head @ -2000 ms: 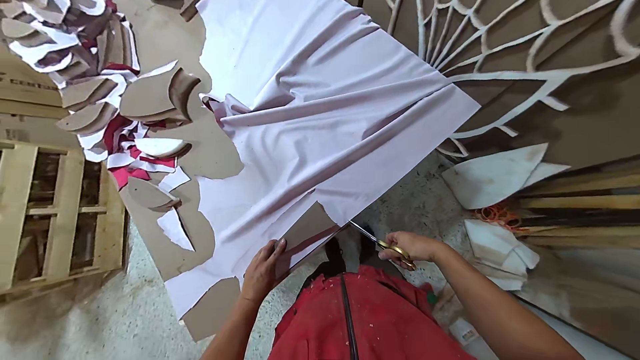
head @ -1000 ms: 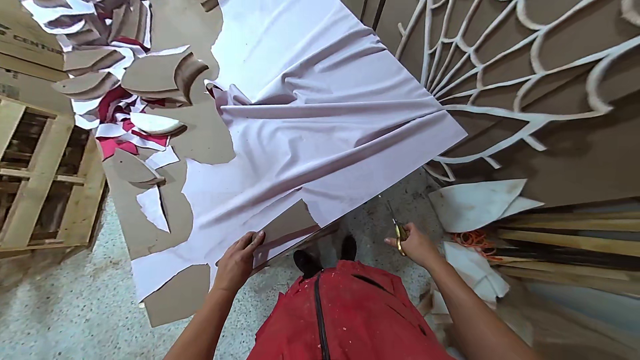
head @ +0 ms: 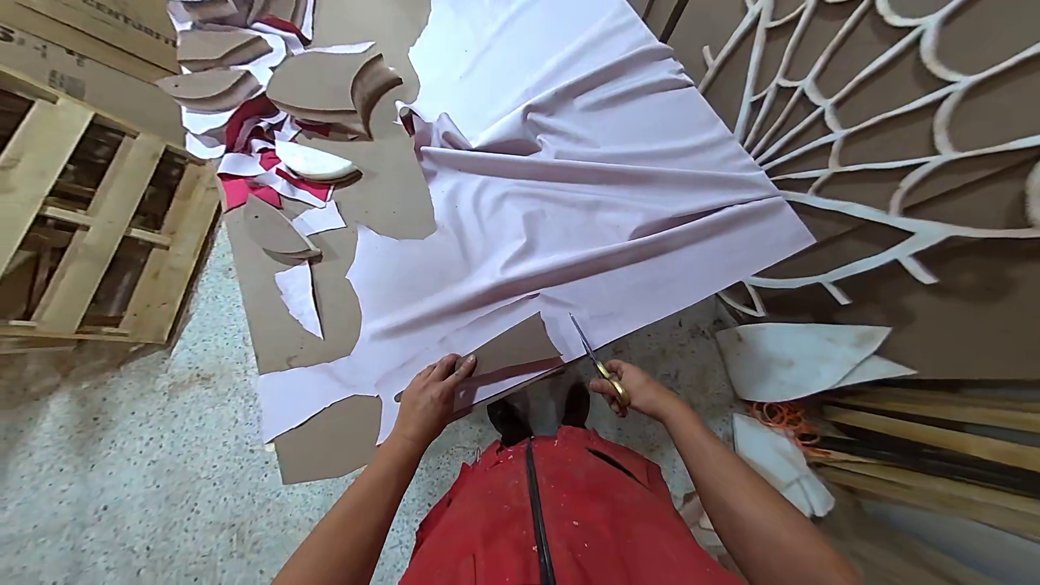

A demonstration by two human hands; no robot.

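Note:
A large sheet of pale lilac fabric (head: 601, 195) lies wrinkled over a brown board (head: 325, 455), its left and lower edges cut irregularly. Near the front edge, my left hand (head: 429, 396) presses down on a brown curved piece (head: 512, 345) lying on the fabric; whether the fingers also pinch the cloth I cannot tell. My right hand (head: 635, 388) holds scissors with gold-coloured handles (head: 611, 382), the dark blades pointing up and left over the fabric's edge, right of the brown piece. The blades look nearly closed.
Brown curved pieces (head: 313, 85) and white and red scraps (head: 264, 166) are heaped at the upper left. A wooden pallet (head: 73, 211) stands left. At right are a white web-like frame (head: 918, 236), white pieces (head: 800, 357), orange cord (head: 784, 422) and wooden strips (head: 934, 422).
The scissors, held away from the fabric's edge a second ago, now have their blades over it. My left hand stays by the brown piece.

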